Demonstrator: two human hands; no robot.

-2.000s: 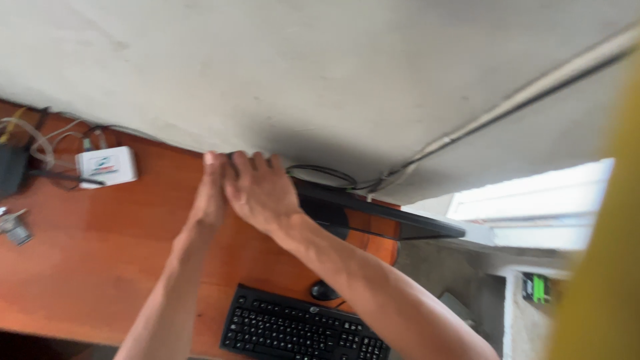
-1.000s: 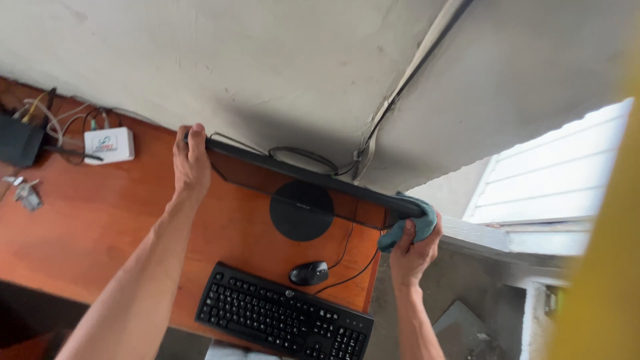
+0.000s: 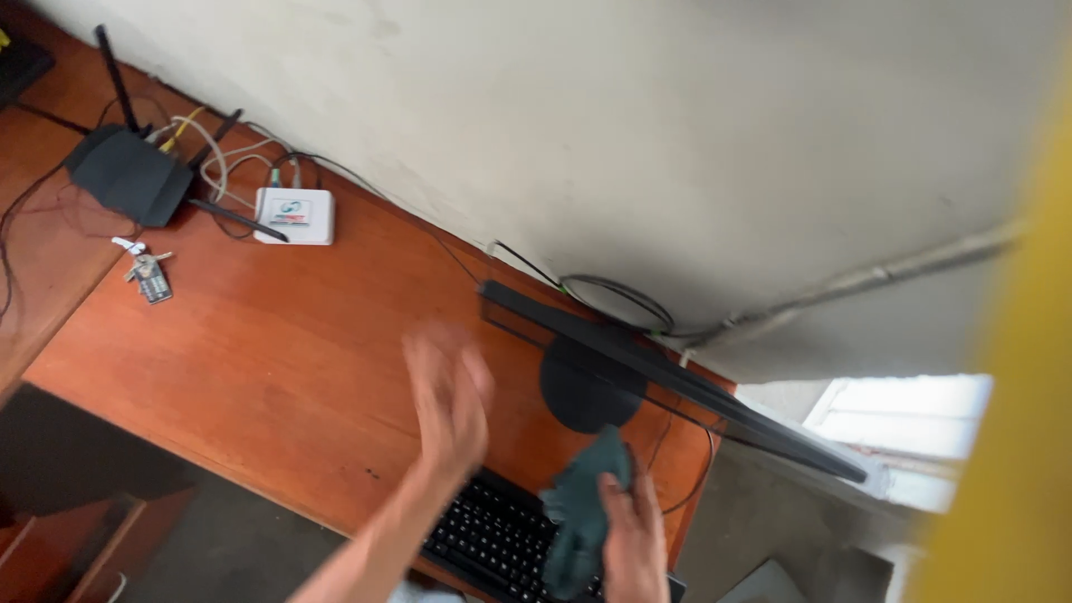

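Note:
My right hand [image 3: 632, 528] holds a teal cloth [image 3: 586, 511] above the right part of the black keyboard [image 3: 494, 532]. My left hand [image 3: 448, 385], blurred, is raised over the desk with fingers apart and nothing in it, left of the monitor's round base. The thin black monitor [image 3: 653, 364], seen from above, stands on its dark round base [image 3: 590, 385] by the wall, and neither hand touches it. The mouse is not visible.
On the wooden desk [image 3: 293, 335] at left are a black router [image 3: 130, 176] with antennas, a white network box [image 3: 310, 218], tangled cables and keys [image 3: 151, 276]. A coiled black cable [image 3: 620, 297] lies behind the monitor. Something yellow [image 3: 988, 377], blurred, crosses the right side.
My left hand has let go of the monitor's left end. My right hand has moved with the cloth from the monitor's right end to above the keyboard. The view has shifted left.

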